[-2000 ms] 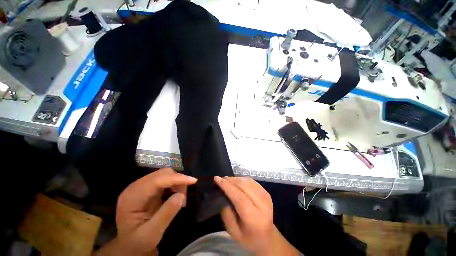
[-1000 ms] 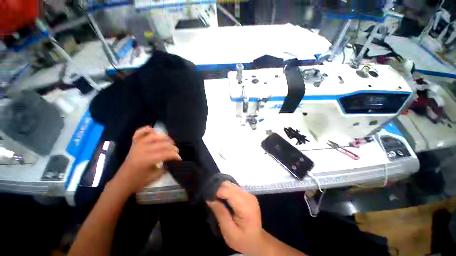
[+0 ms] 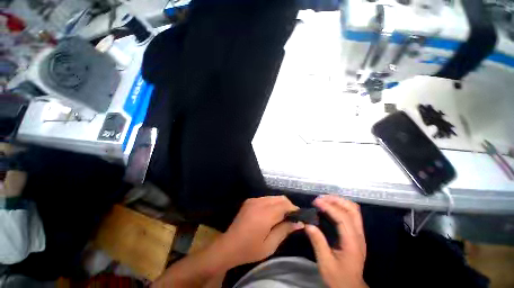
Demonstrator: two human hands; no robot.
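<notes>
A black garment (image 3: pixel 220 95) lies over the white table and hangs over its front edge toward my lap. My left hand (image 3: pixel 262 228) and my right hand (image 3: pixel 341 236) are close together in front of the table edge. Both pinch a small folded dark end of the cloth (image 3: pixel 307 215) between thumbs and fingers. Whether a loop or tab is on that end cannot be told. The white sewing machine head (image 3: pixel 406 22) stands at the upper right, with its needle area (image 3: pixel 372 84) away from the cloth.
A phone (image 3: pixel 414 152) with a white cable lies right of the hands. Beside it are a small black heap of loops (image 3: pixel 437 121) and pink-handled snips (image 3: pixel 499 159). A second machine with a grey housing (image 3: pixel 79 73) is at left. Wooden stools (image 3: pixel 135 242) stand below; a person's sleeve (image 3: pixel 20 233) shows far left.
The view has tilted down and come closer to the table. My left hand has come down beside my right hand, and both now hold the cloth end together, lower, in front of the table edge.
</notes>
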